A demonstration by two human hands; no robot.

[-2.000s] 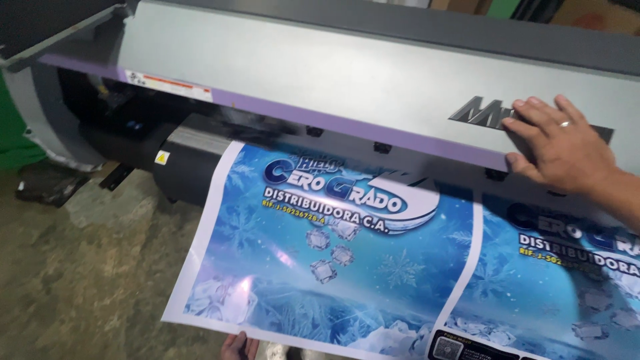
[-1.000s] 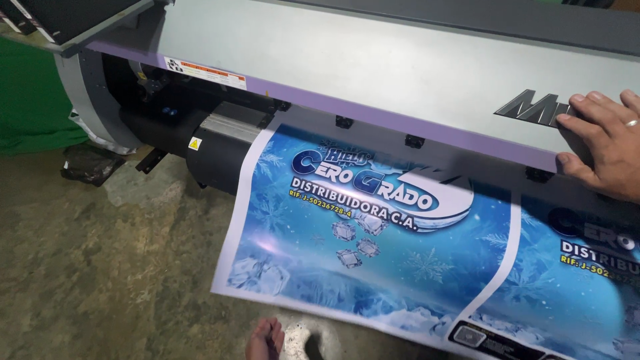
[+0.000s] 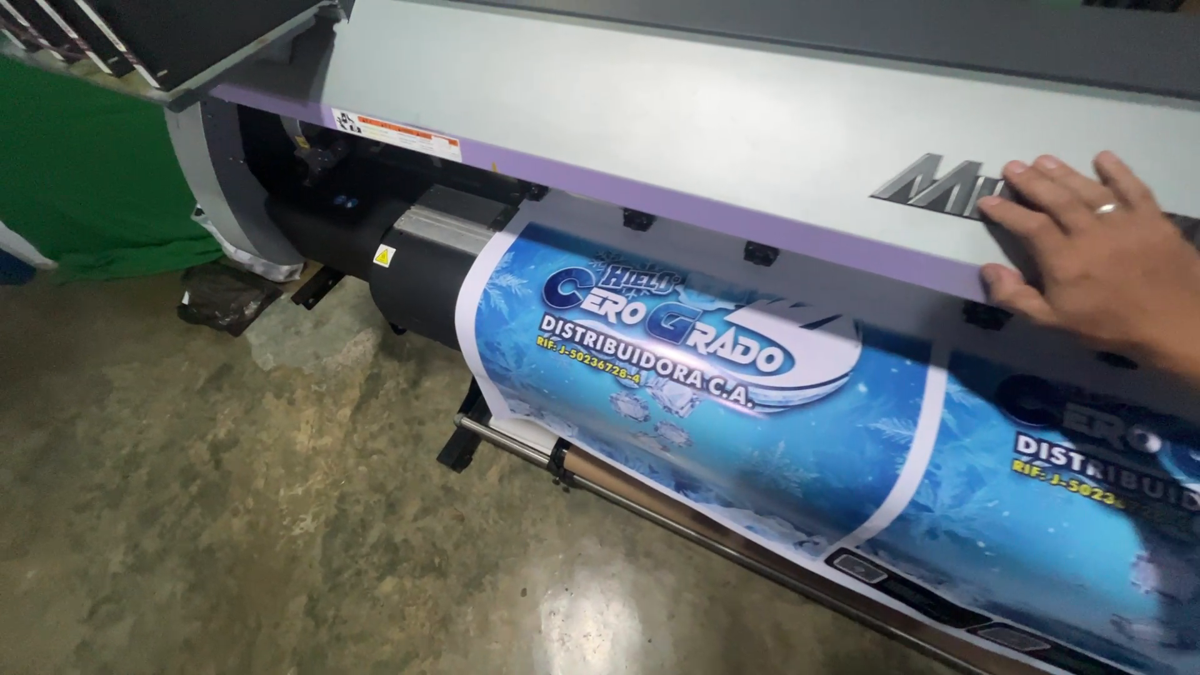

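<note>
My right hand [image 3: 1078, 234] wears a ring and rests flat, fingers spread, on the grey front cover [image 3: 656, 112] of a wide-format printer, over part of its raised maker's lettering [image 3: 923, 187]. It holds nothing. Below the purple edge of the cover, a printed glossy sheet [image 3: 797, 450] with blue ice designs and writing comes out over the black curved platen [image 3: 422, 300] and hangs down in front. Its lower edge curves near a metal bar [image 3: 656, 520] and a brown cardboard tube [image 3: 609, 478]. My left hand is out of view.
Dark panels or boxes [image 3: 206, 37] lie on a ledge at the upper left. Green cloth [image 3: 103, 169] hangs behind the printer's end. A black plastic bag [image 3: 225, 295] sits on the mottled concrete floor [image 3: 234, 487]. A warning sticker [image 3: 384, 256] marks the platen.
The left hand, at the sheet's lower edge two seconds ago and below it one second ago, has left the view. The sheet's free edge now hangs lower and curved. The right hand stays on the cover.
</note>
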